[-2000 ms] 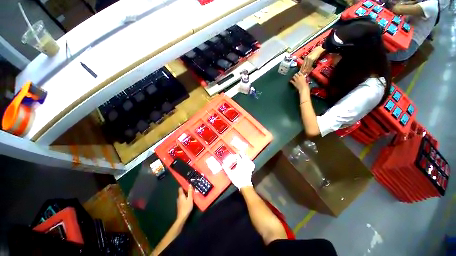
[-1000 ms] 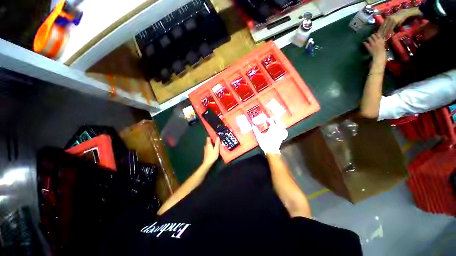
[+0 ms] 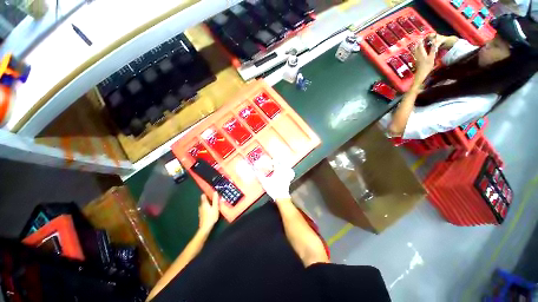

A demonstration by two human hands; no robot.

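The orange-red work tray (image 3: 298,133) lies on the green mat with several glossy red closed phones (image 3: 241,130) in its back row. An open black flip phone (image 3: 217,183) lies over the tray's left front pockets, keypad end toward me. My bare left hand (image 3: 209,211) is at the tray's left front edge beside the keypad end; its hold is not clear. My white-gloved right hand (image 3: 277,182) is over the front row, its fingertips at a red phone (image 3: 258,156) in a pocket. The bright glare hides whether the fingers grip it.
Black phone-holding trays (image 3: 154,85) stand on the lower shelf. Small bottles (image 3: 291,68) stand at the shelf edge. An open carton (image 3: 377,183) is below the bench. A co-worker's arm (image 3: 407,109) works at another red tray (image 3: 373,49) at right. Stacked red trays (image 3: 463,190) stand on the floor.
The camera view has shifted. My hands stay at about the same places on the tray. The co-worker's hand has lifted over their tray, and a red phone now shows on the mat beside it.
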